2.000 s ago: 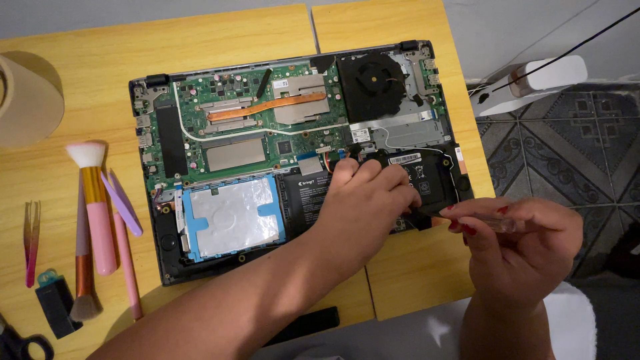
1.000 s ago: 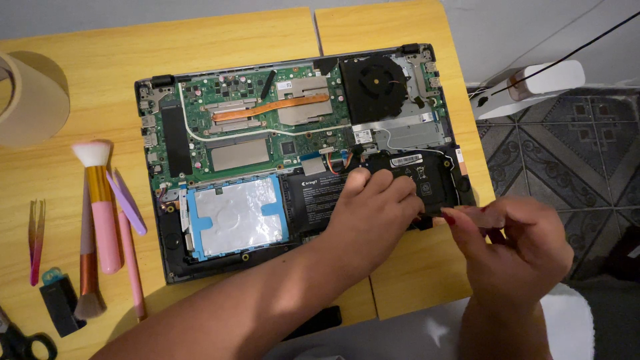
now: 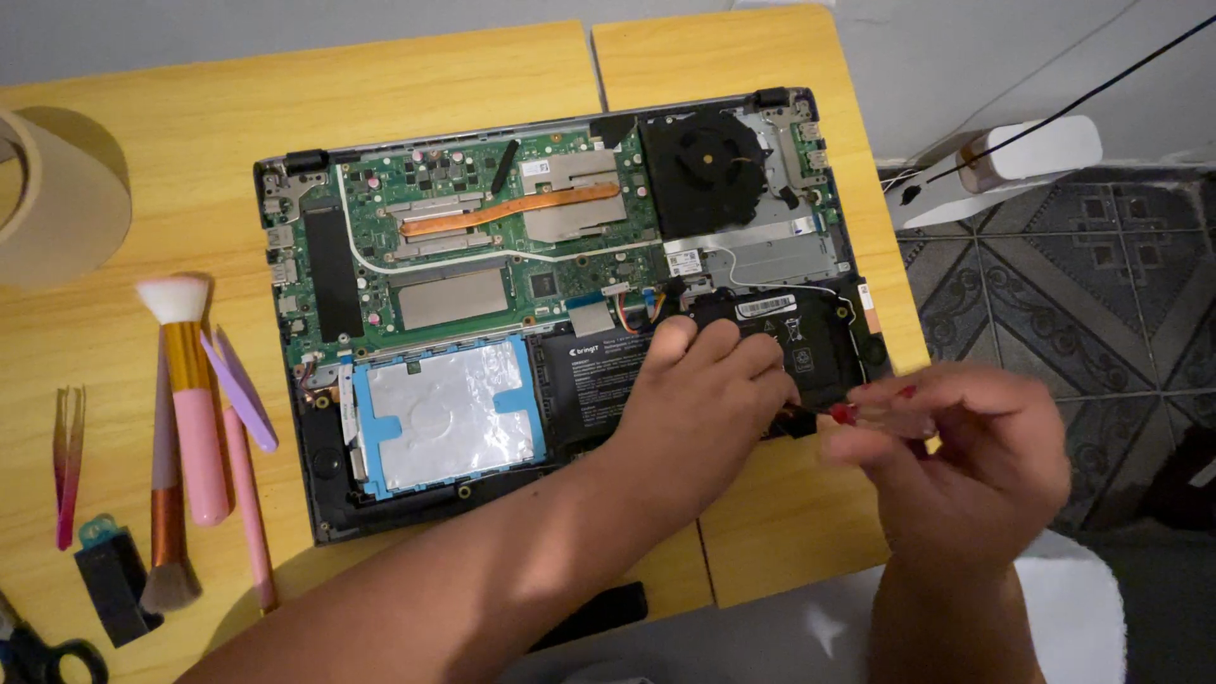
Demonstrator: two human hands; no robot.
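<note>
An opened laptop (image 3: 456,294) lies on the yellow wooden table, with its green circuit board, copper heat pipe (image 3: 513,209) and black fan (image 3: 708,171) exposed. My left hand (image 3: 708,380) rests over the black battery (image 3: 589,389), its fingers bent down near the laptop's front edge; its fingertips are partly hidden, so its hold is unclear. To its right, my right hand (image 3: 950,446) pinches a small translucent tool handle (image 3: 898,421) just beyond the laptop's front right corner. The tool's tip is not clear. A silver drive with blue edging (image 3: 451,413) sits left of the battery.
Left of the laptop lie tweezers (image 3: 68,465), makeup brushes (image 3: 199,427), a purple tool (image 3: 237,389), a small black case (image 3: 116,584) and scissors (image 3: 47,651). A tape roll (image 3: 66,209) stands at the upper left. A dark flat object (image 3: 603,613) is near the front edge.
</note>
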